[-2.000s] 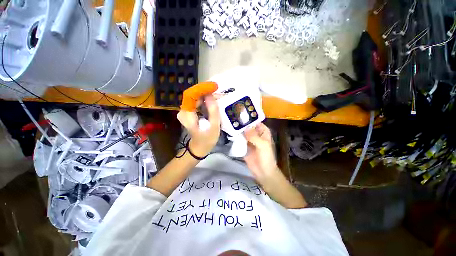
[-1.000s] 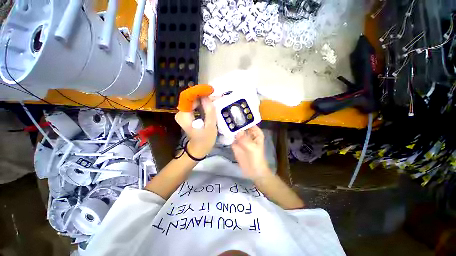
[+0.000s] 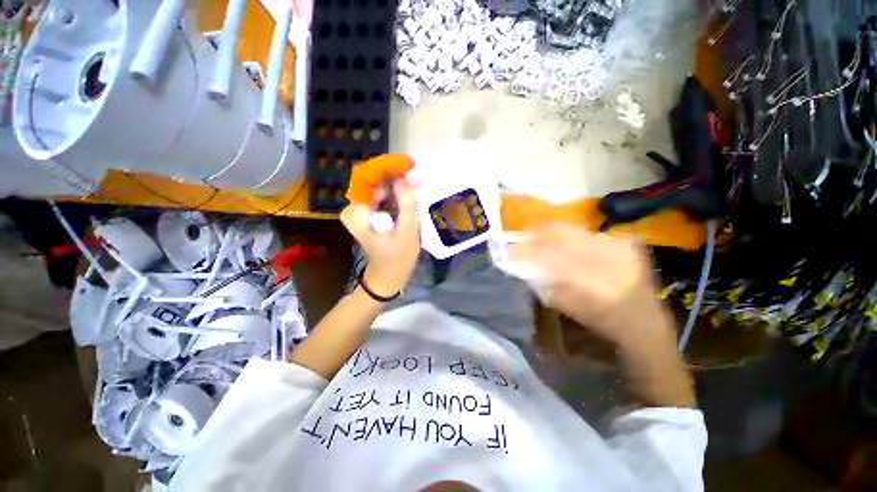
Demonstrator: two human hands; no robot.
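A white camera housing (image 3: 444, 252) with a black rounded-square front window panel (image 3: 459, 218) is held over the bench's front edge, its window facing up. My left hand (image 3: 387, 235), with an orange finger cot (image 3: 380, 177) on one finger, grips the housing's left side. My right hand (image 3: 601, 283) is motion-blurred, to the right of and a little below the housing. A white piece that looks like the wiping cloth (image 3: 519, 261) stretches from its fingers to the housing's lower right corner. The blur hides the exact finger grip.
Stacked housings (image 3: 183, 106) and a black parts tray (image 3: 351, 86) lie at left. White brackets (image 3: 462, 48) are piled on the mat (image 3: 519, 125). A glue gun (image 3: 692, 154) lies at right, beside hanging wire leads (image 3: 798, 96). Heaped housings (image 3: 183, 327) fill a box below left.
My right hand has moved from under the housing out to the right, with the white piece now stretched beside it. My left hand still grips the housing in nearly the same place.
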